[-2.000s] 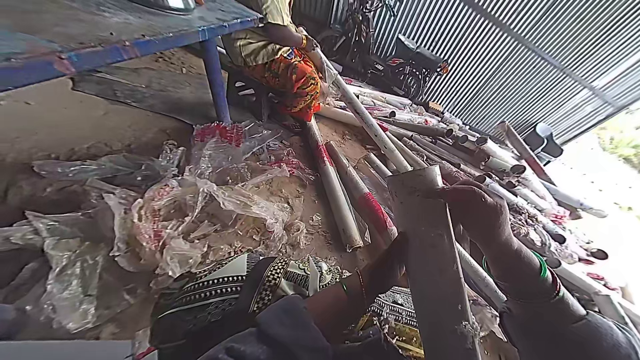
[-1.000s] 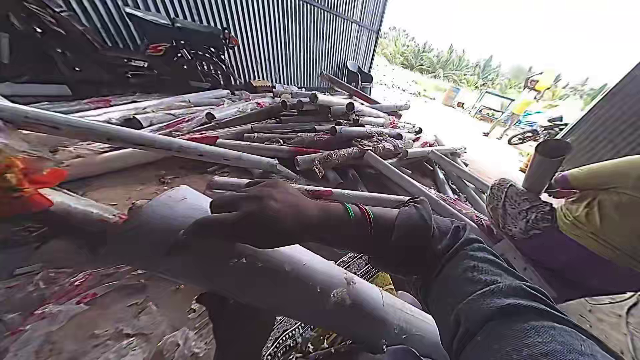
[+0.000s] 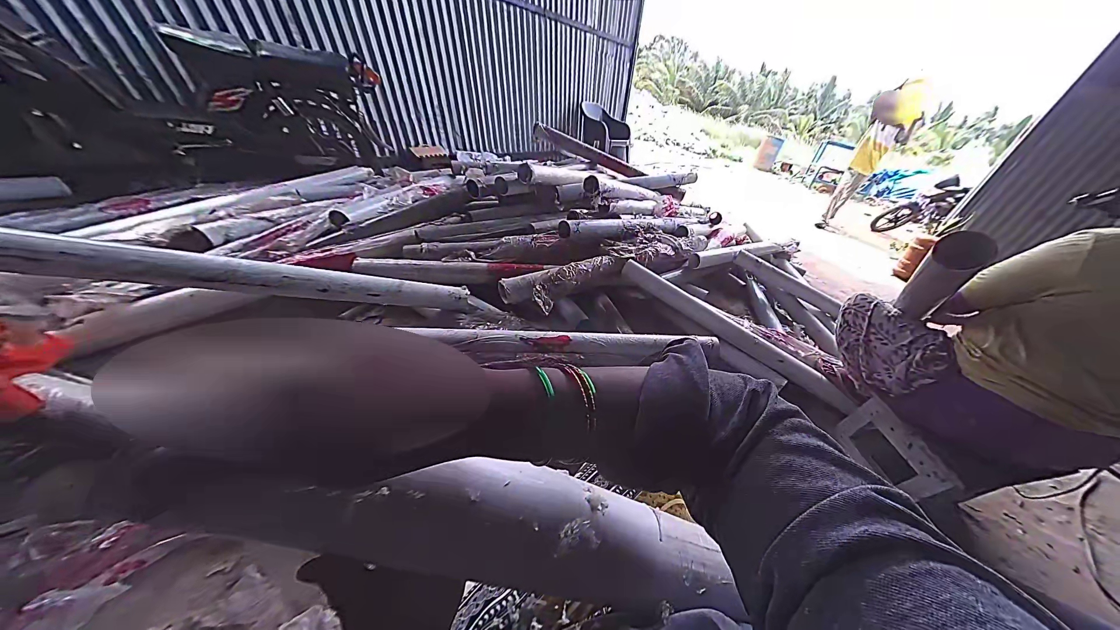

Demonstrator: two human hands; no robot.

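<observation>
A wide, pale plastic pipe (image 3: 525, 534) lies slantwise across my lap, with bits of debris stuck to its surface. My right hand (image 3: 289, 394) is over its upper left part, but a blur hides the fingers, so I cannot tell how they hold it. Green and red bangles circle that wrist, below a dark grey sleeve. Under the pipe, a dark shape (image 3: 385, 591) may be my left hand or forearm; its fingers do not show. Patterned cloth shows beneath the pipe.
Beyond lies a heap of pipes (image 3: 437, 267), some wrapped in plastic film. One long pipe (image 3: 227, 271) crosses at the left. A seated person (image 3: 1041, 332) at the right has an upright pipe. Motorcycles stand by the corrugated wall; another person (image 3: 866, 162) is outside.
The view has swung right since the oldest frame. The pipe, upright between both hands then, now lies slantwise. Outside, the person in yellow now stands taller in view than one second ago.
</observation>
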